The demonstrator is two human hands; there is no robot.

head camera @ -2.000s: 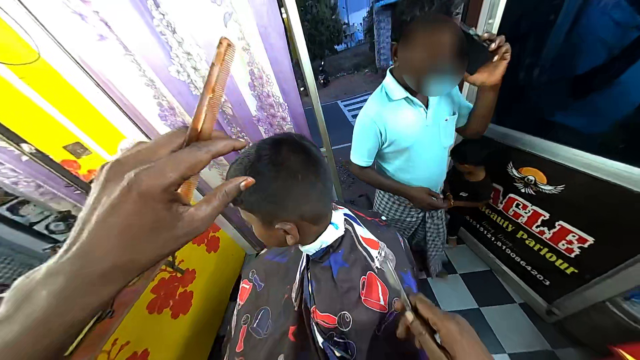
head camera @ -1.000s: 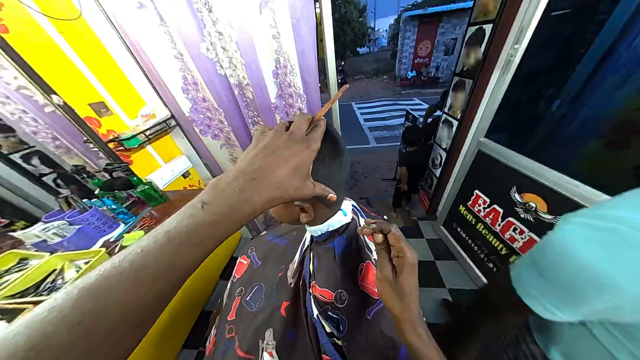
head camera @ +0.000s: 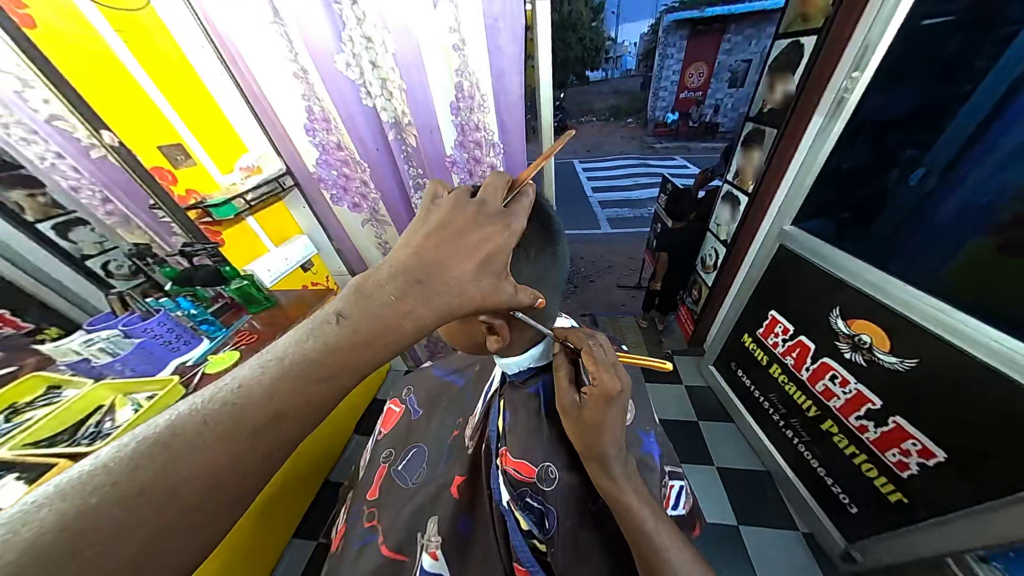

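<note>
A seated person's head (head camera: 544, 256) is seen from behind, with short dark hair. My left hand (head camera: 456, 252) lies over its top and left side, gripping a brown comb (head camera: 544, 162) that points up and right. The thumb presses above the ear (head camera: 494, 332). Behind that ear, my right hand (head camera: 592, 384) pinches what looks like a straight razor, its thin metal part (head camera: 534, 324) angled to the hairline and its yellow handle (head camera: 646, 362) jutting right. A white neck strip (head camera: 524, 360) circles the neck above a dark patterned barber's cape (head camera: 448, 456).
On the left counter (head camera: 300, 308) stand purple baskets (head camera: 164, 332), green bottles (head camera: 250, 294) and yellow trays (head camera: 104, 416) of clips and tools. A curtain (head camera: 400, 88) hangs ahead. A glass door with a black sign panel (head camera: 832, 384) is at right; a small person (head camera: 670, 256) stands by the doorway.
My left hand has come down onto the head with the comb. My right hand has moved up to behind the ear. The person in the turquoise shirt is out of view.
</note>
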